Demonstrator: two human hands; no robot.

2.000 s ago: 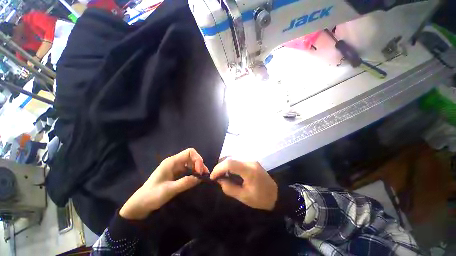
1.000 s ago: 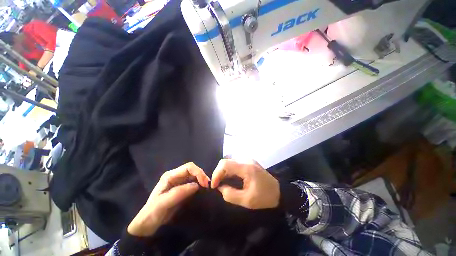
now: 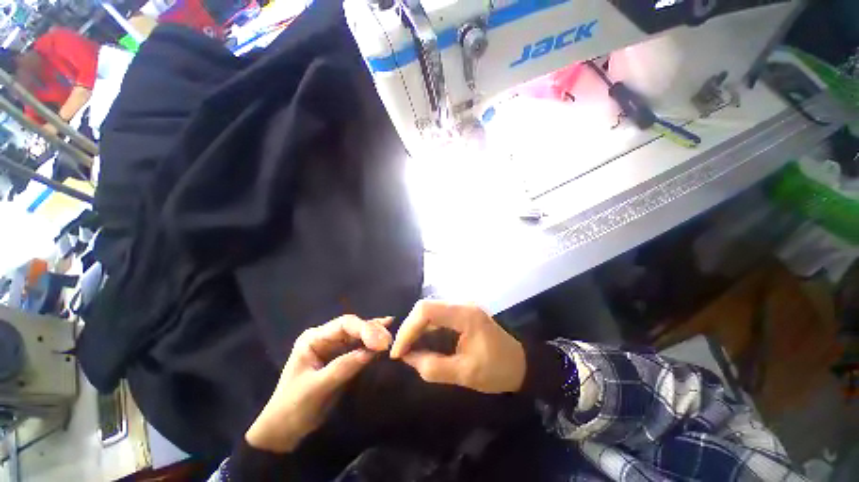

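A large black fabric [image 3: 283,198] lies in soft folds over the left side of the table and drapes down toward my lap. My left hand [image 3: 325,377] and my right hand [image 3: 461,348] are close together at the front edge, fingertips nearly touching. Each pinches a narrow bit of the black fabric between thumb and finger; the pinched part is mostly hidden and dark against the rest. The white sewing machine [image 3: 565,42] with a blue stripe stands beyond my hands. Its needle area is lost in glare.
A dark tool with a yellow-green end [image 3: 650,118] lies on the machine bed [image 3: 584,160]. A ruler scale [image 3: 612,216] runs along the table's front edge. Green plastic [image 3: 819,198] is at the right. A person in red [image 3: 66,71] is at upper left, another machine [image 3: 38,367] at lower left.
Both hands have moved slightly down from the first frame and stay close together. The left fingertips have shifted a little against the right ones. The view has shifted slightly.
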